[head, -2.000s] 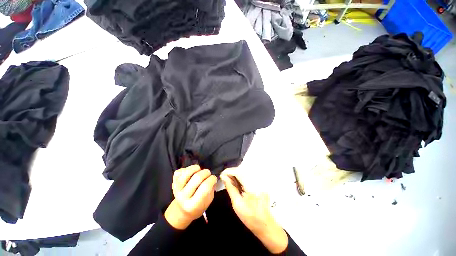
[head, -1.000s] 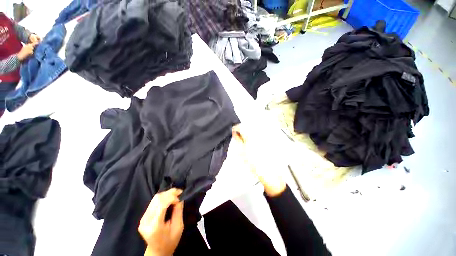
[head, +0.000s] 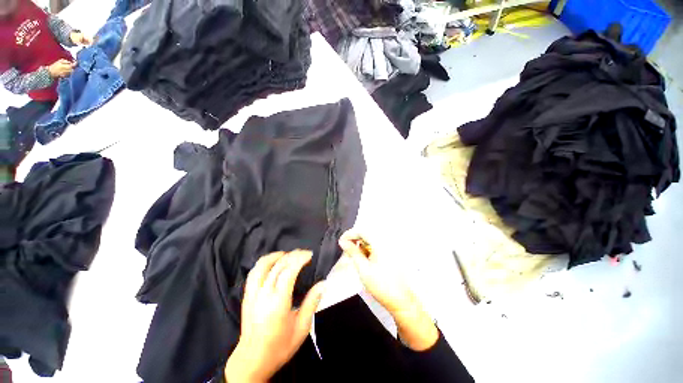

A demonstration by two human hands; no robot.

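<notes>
A black garment (head: 281, 187) lies spread and partly bunched on the white table (head: 408, 224) in front of me. A seam or pocket edge (head: 332, 194) runs down its right side. My left hand (head: 277, 303) lies on the garment's near edge, fingers together and thumb apart; whether it pinches cloth is unclear. My right hand (head: 386, 288) is at the near right edge, fingers curled round small snips (head: 363, 245), mostly hidden, with a yellowish part showing. A thin white strip (head: 315, 336) hangs near my lap.
Black garment (head: 56, 247) at left; stacked dark garments (head: 217, 60) at the far side. Large black heap (head: 577, 149) at right over beige cloth (head: 502, 258), a thin dark tool (head: 465, 277) beside it. Blue crate (head: 621, 22) beyond. A person in red (head: 34, 48) handles denim (head: 93, 71).
The garment's right part is spread flatter, showing the seam or pocket edge. My right hand has moved down from its upper right edge. My left hand has moved right and turned palm down over the cloth.
</notes>
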